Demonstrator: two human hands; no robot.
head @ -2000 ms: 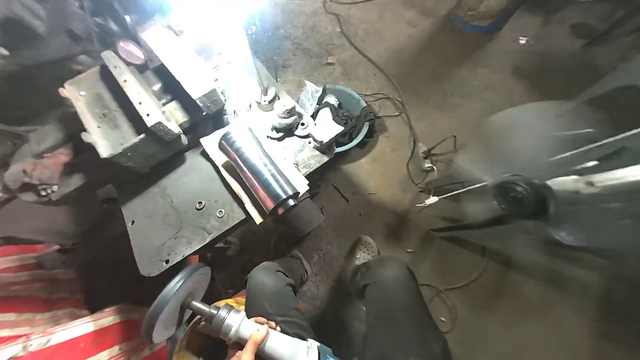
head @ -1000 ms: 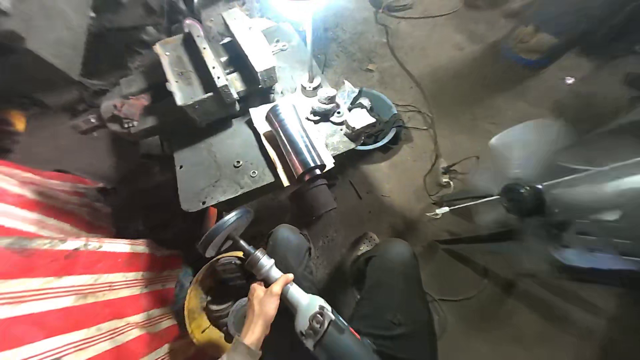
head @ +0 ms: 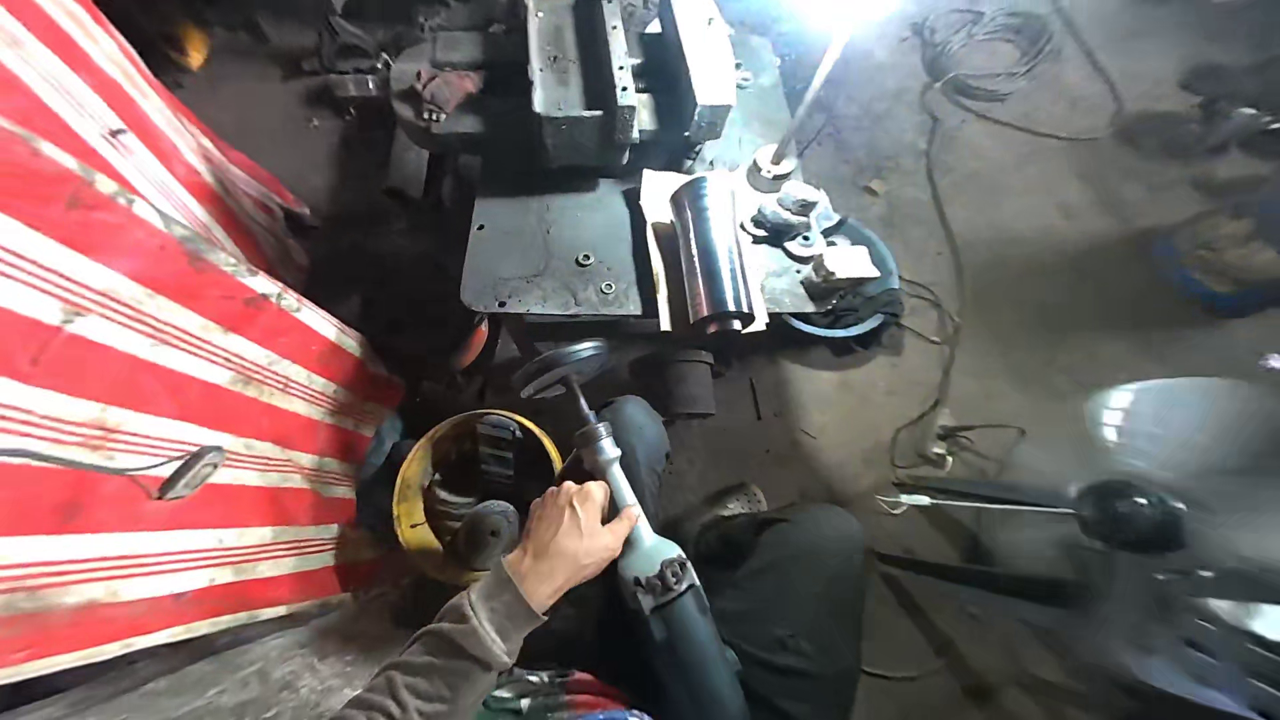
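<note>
My left hand (head: 572, 535) grips the neck of a long-nosed power grinder (head: 652, 558), which lies along my lap with its body toward the bottom edge. At its upper end a shaft carries a round wheel (head: 562, 368), tilted above a yellow bucket (head: 408, 505). Beyond the wheel, a polished metal cylinder (head: 712, 250) rests on a pale sheet (head: 660, 255) on the dark metal plate (head: 540, 250) of a low bench. Two small nuts or washers (head: 586, 260) lie on that plate. My right hand is out of view.
A heavy metal block fixture (head: 575, 80) stands at the bench's far side, beside a bright lamp on a rod (head: 815, 90). A blue-rimmed basin (head: 890, 255) holds dark cloth. Cables (head: 945, 250) cross the floor. At right stands a fan (head: 1130, 515); at left hangs a striped red-and-white cloth (head: 150, 400).
The view has turned, so the bench sits more squarely ahead. My left hand still holds the grinder, whose wheel end now points more directly toward the bench.
</note>
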